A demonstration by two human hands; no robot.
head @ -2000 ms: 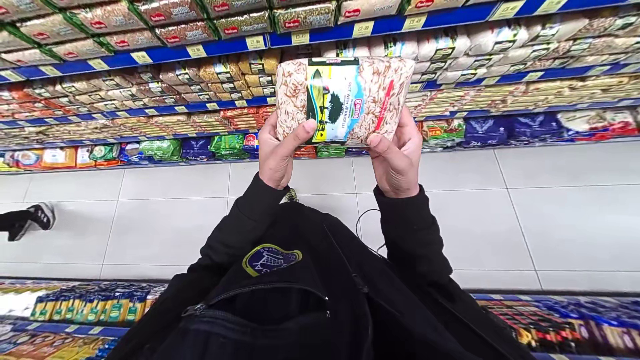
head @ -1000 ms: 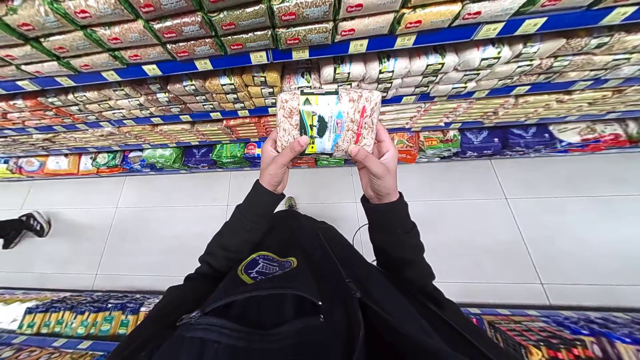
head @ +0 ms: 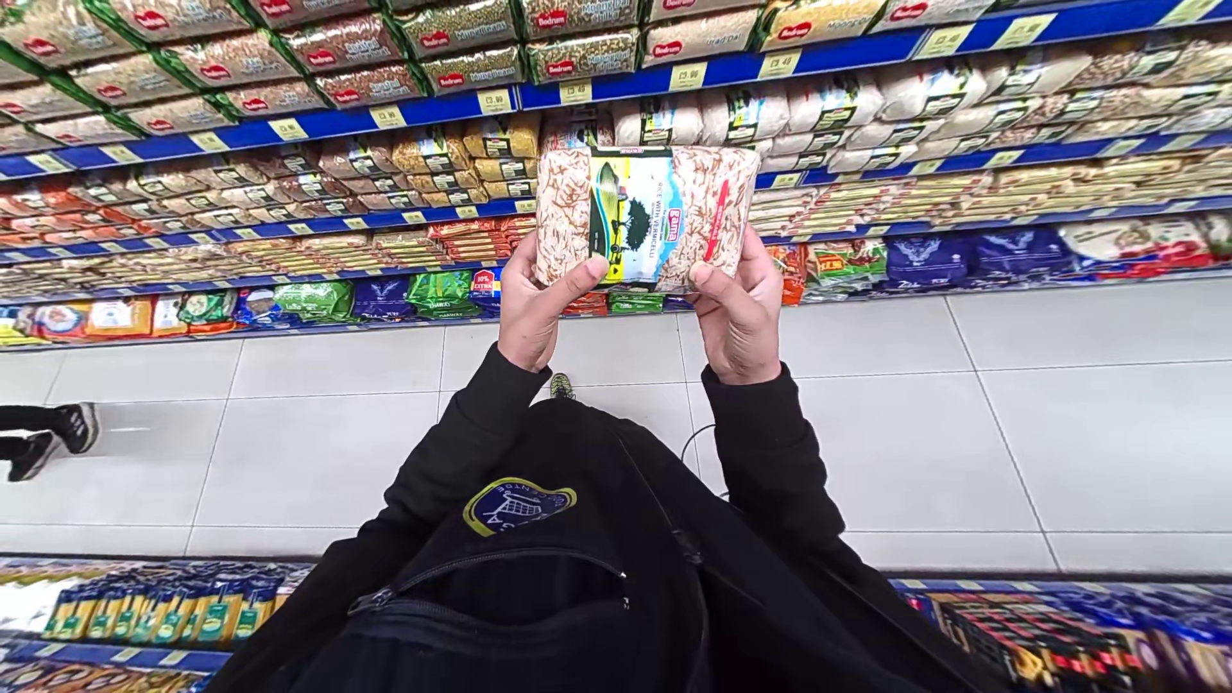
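A clear plastic bag of rice with vermicelli (head: 640,217) is held out lengthwise in front of the shelves, its printed label facing up toward me. My left hand (head: 546,298) grips the lower left corner, thumb on the front. On the lower right, my right hand (head: 739,313) holds the bag in the same way. The fingers behind the bag are mostly hidden. Just beyond it, bags of white grain (head: 741,114) and bags of yellow grain (head: 505,137) lie stacked on a shelf.
Blue shelf edges (head: 568,93) with price tags run across the view. Larger bags (head: 924,258) stand on the bottom shelf. Another person's shoes (head: 75,428) are at the left on the tiled floor (head: 885,452). Behind me, a second shelf holds packets (head: 207,611).
Both hands keep hold of the bag throughout. Between the first earlier frame and the second, the bag moved away from my face; since then it has stayed nearly in place.
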